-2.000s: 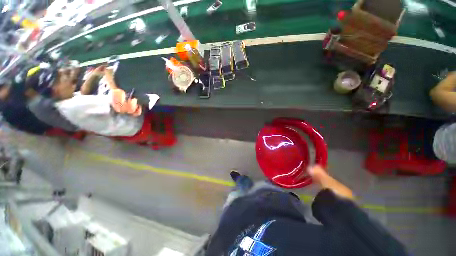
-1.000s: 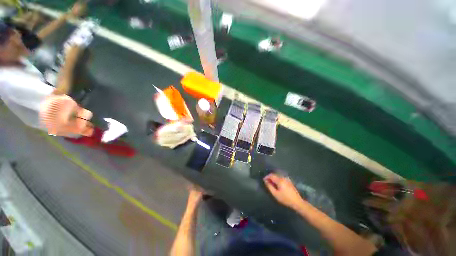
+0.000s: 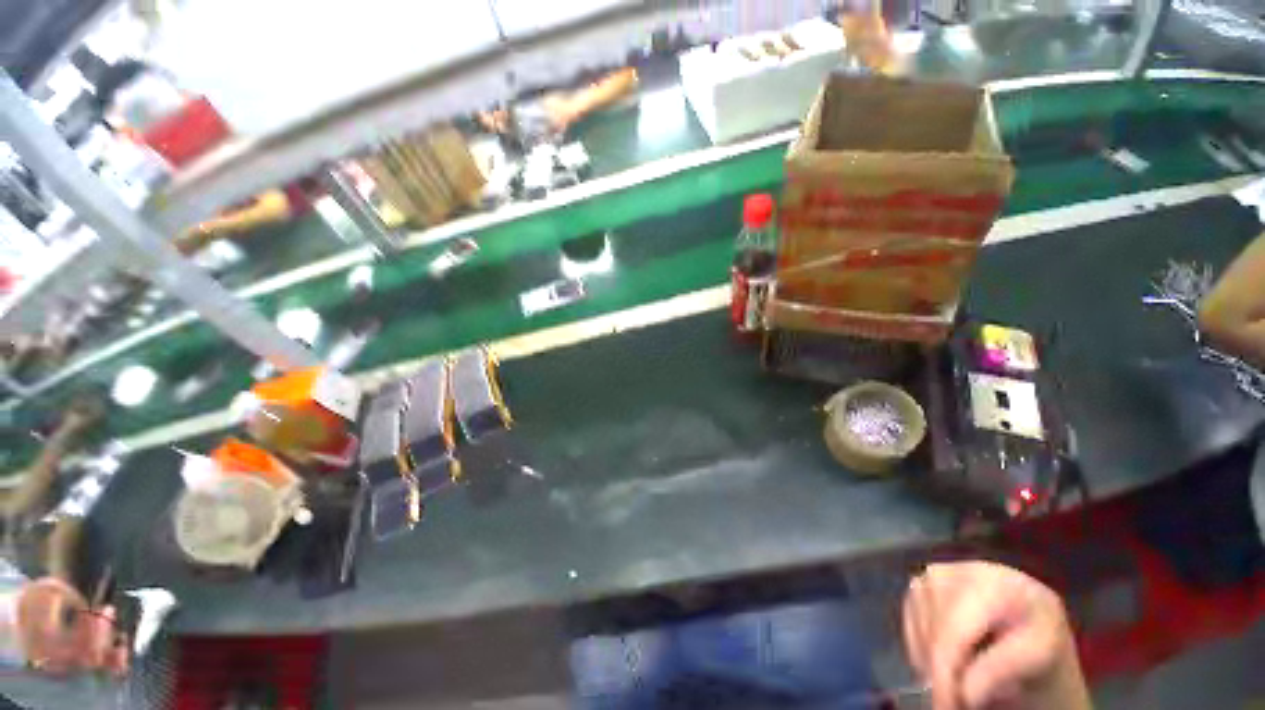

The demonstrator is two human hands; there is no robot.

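My right hand [image 3: 992, 631] is at the lower right edge of the picture, below the bench edge, with its fingers curled. It is blurred, and I cannot tell whether it holds anything. My left hand is not in view. Leaning stacks of LCD screens [image 3: 427, 416] stand on the dark bench mat [image 3: 652, 458] at the left. A tan ring-like pot [image 3: 874, 427] filled with silvery bits sits at the right. Beside it is the soldering station [image 3: 1006, 405], with a pale front plate and a red light.
A brown carton [image 3: 888, 229] and a red-capped bottle [image 3: 755, 271] stand behind the pot. A small fan [image 3: 236, 516], orange-and-white boxes [image 3: 303, 413] and a dark slab are at the left. The green conveyor [image 3: 645, 247] carries boards. Other people's arms show at both sides.
The view has swung right, bringing the carton, pot and station into sight. My left hand has left the picture. My right hand is no longer over the bench near the stacks. The red stool is out of view.
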